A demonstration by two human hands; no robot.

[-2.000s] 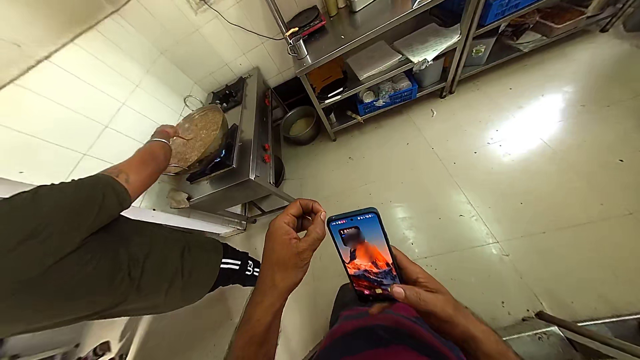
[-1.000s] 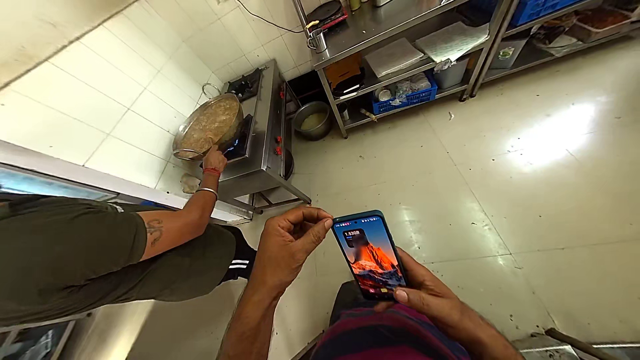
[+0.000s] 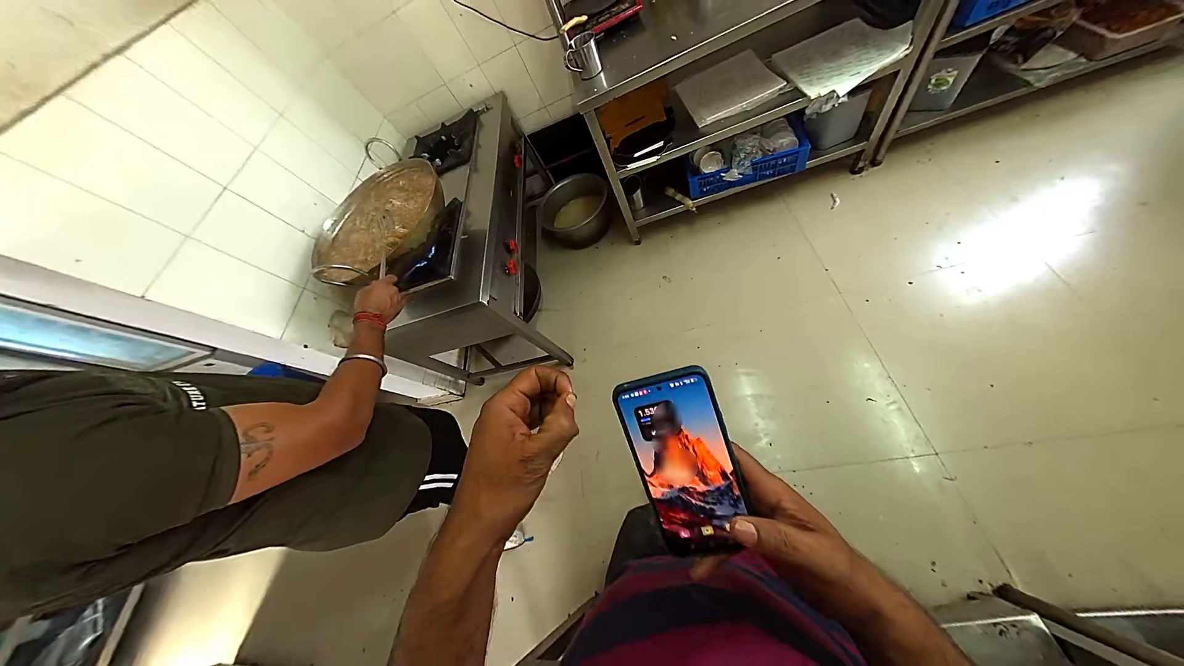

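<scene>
A smartphone with a lit screen rests in my right hand, the thumb over its lower right corner. The screen shows an orange mountain picture. My left hand is raised to the left of the phone, apart from it, with fingers curled and the fingertips against the thumb; whether something small is pinched there cannot be told. Beyond my left hand, at the left, a co-worker's hand holds a utensil in a large metal pan of brown food, on a burner of the steel stove.
The co-worker stands close on my left. A steel shelf table holds a steel mug, with a blue crate below. A metal pot with liquid stands on the tiled floor beside the stove. Metal edges lie at lower right.
My left hand was touching the phone's upper left corner one second ago and is now apart from it. The co-worker's arm has moved from the pan's far left side to its near side.
</scene>
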